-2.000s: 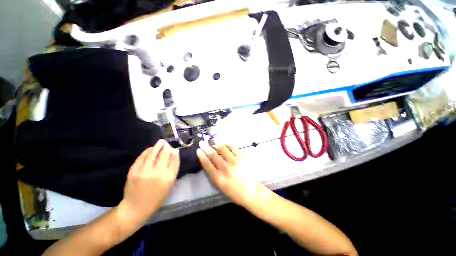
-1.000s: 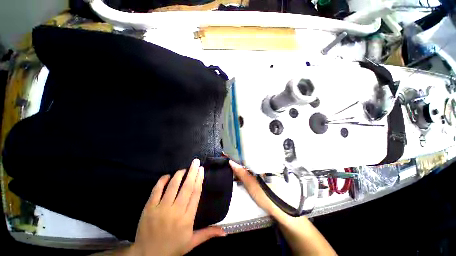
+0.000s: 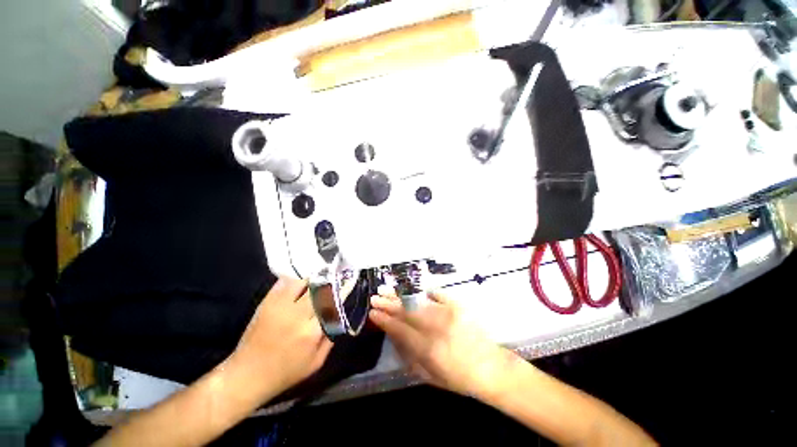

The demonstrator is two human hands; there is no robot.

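Observation:
The black garment piece [image 3: 175, 253] lies flat to the left of and under the white machine head [image 3: 402, 148], with a part reaching the table's front edge. My left hand [image 3: 284, 336] is on the cloth beside the chrome take-up lever guard [image 3: 328, 301]; its fingertips are partly hidden behind the guard. My right hand [image 3: 437, 336] is just right of the guard, fingertips at the presser foot and needle area [image 3: 402, 278]. It is at the cloth's edge, but its grip cannot be made out. The needle itself is hidden.
Red-handled scissors [image 3: 577, 278] lie right of my right hand. A clear packet [image 3: 682, 266] in a tray is farther right. A black elastic band [image 3: 564, 175] wraps the machine arm. A tan strip [image 3: 393, 51] lies behind it. A measuring tape [image 3: 585, 338] runs along the front edge.
The view has shifted, so the machine head appears farther left. My hands moved from the cloth left of the head to the needle area, and the cloth now reaches under the head. The scissors are fully visible.

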